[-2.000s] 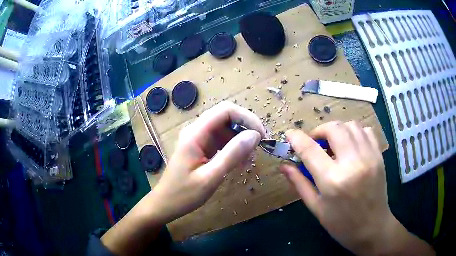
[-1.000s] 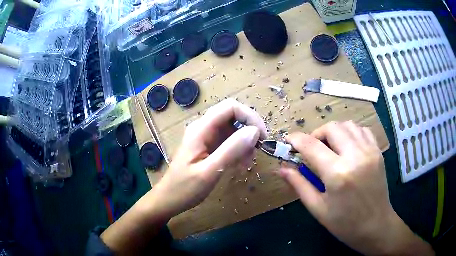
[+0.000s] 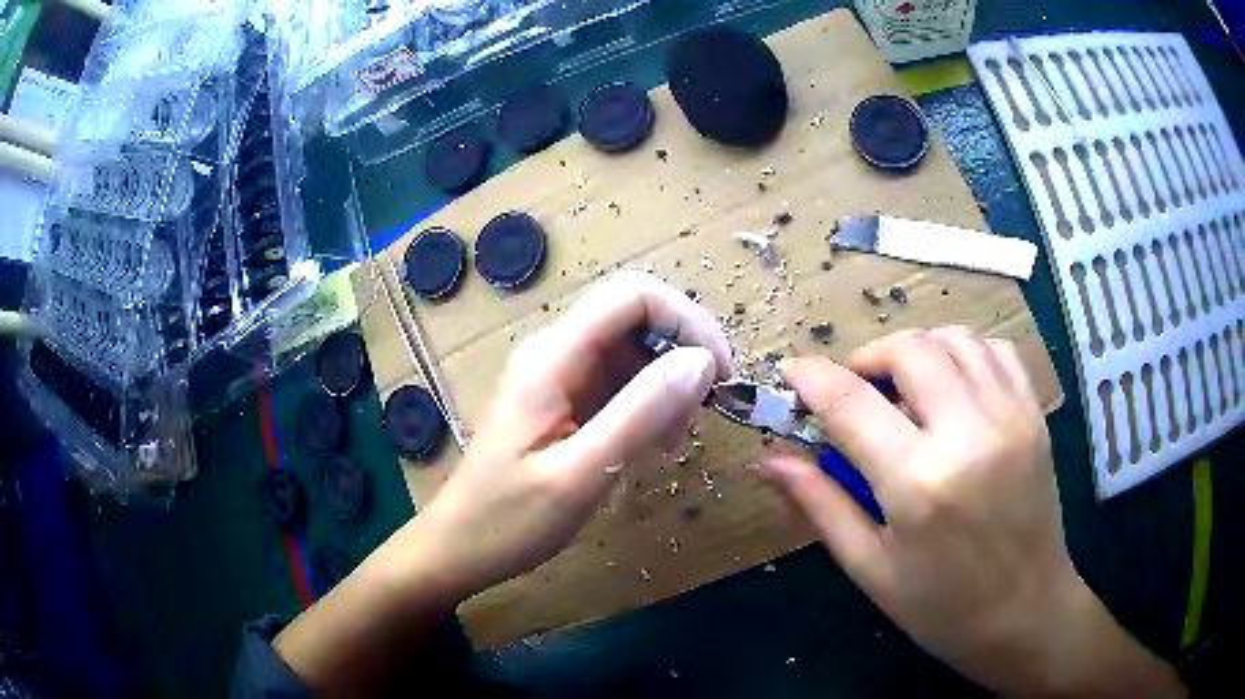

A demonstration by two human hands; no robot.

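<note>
My left hand is curled around a small dark piece, apparently a speaker driver, mostly hidden by the fingers and thumb. My right hand holds diagonal cutters with silver jaws and blue handles. The jaw tips touch or nearly touch the left thumb and fingertips at the driver's edge. Whether the tips are closed on a part cannot be told. Both hands are over a tan cardboard sheet with small pale and brown trimmings scattered on its middle.
Black round drivers lie on the cardboard and mat. A black pad lies at the cardboard's far edge. A white-handled scraper lies right, tweezers left. Clear blister trays stand left, a die-cut sheet right, a white bottle beyond.
The cutters' handles look spread differently and their jaws have shifted slightly at the left fingertips. Both hands stay in nearly the same place, and the left still holds the dark piece.
</note>
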